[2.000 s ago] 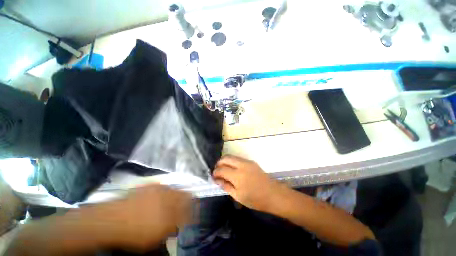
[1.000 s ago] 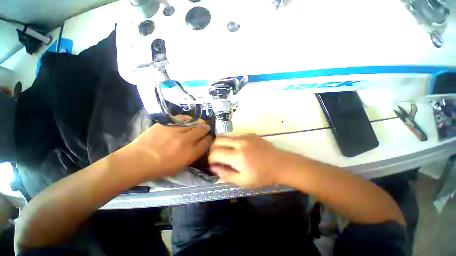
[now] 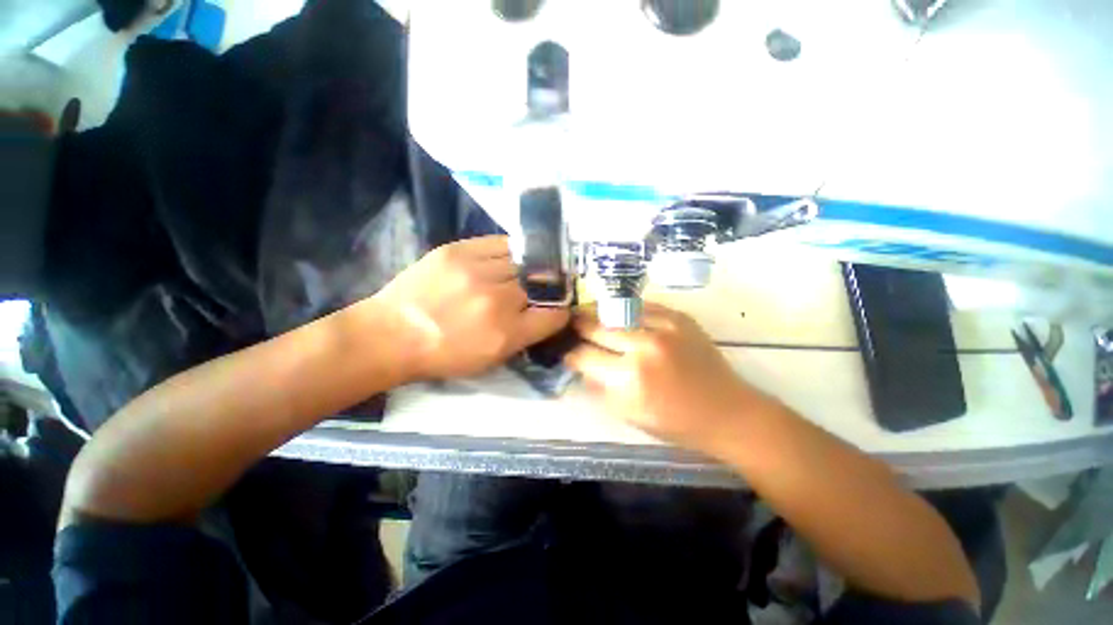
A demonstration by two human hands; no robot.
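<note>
The black garment [image 3: 275, 159] lies over the left of the machine table, with a greyish patch near my left wrist. The white sewing machine head [image 3: 757, 134] with a blue stripe fills the top. Its ribbed tension knob [image 3: 620, 299] is in front of my right hand's fingers. My left hand [image 3: 470, 305] is on the garment left of the needle area and grips its edge. My right hand [image 3: 653, 366] holds the small dark end of the cloth just right of it. The needle and some fingertips are hidden behind the machine head.
A black phone [image 3: 906, 348] lies on the table to the right. Snips [image 3: 1044, 370] lie further right. The table's front edge [image 3: 513, 458] runs under my forearms. A blue object [image 3: 195, 22] is at the upper left. Pale scraps [image 3: 1080, 531] are on the floor at the lower right.
The view has moved closer to the machine head. Both hands have come from the table's front edge to the needle area with the cloth. The pale triangular cloth face seen earlier is no longer visible.
</note>
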